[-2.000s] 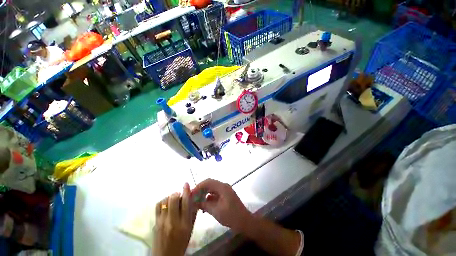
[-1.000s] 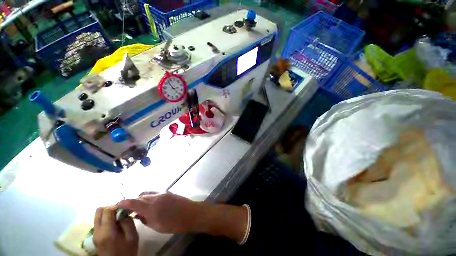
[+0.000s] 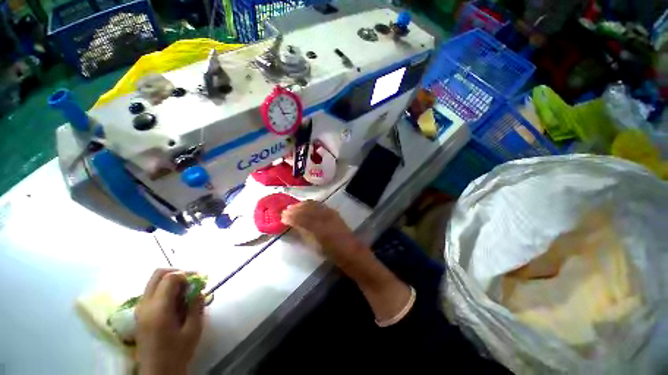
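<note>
My left hand (image 3: 170,311) is closed on a small pale workpiece with a green edge (image 3: 126,320), at the front left of the white table. A cream fabric piece (image 3: 95,307) lies partly under it. My right hand (image 3: 311,223) is at a round red piece (image 3: 275,213) on the machine bed, right of the needle area (image 3: 203,212); its fingertips touch the piece's right edge. Whether they grip it is hard to tell. Black thread snips (image 3: 302,149) stand upright against the machine (image 3: 242,162), before a red and white fabric item (image 3: 322,164).
A black smartphone (image 3: 374,175) lies right of the snips. A red-rimmed clock (image 3: 282,110) hangs on the machine head. A large white sack (image 3: 469,242) with cream pieces stands at the right. Blue crates (image 3: 480,62) stand behind the table.
My right hand has left the workpiece and moved right and away from me to the round red piece, which now shows on the bed. My left hand still holds the green-edged workpiece.
</note>
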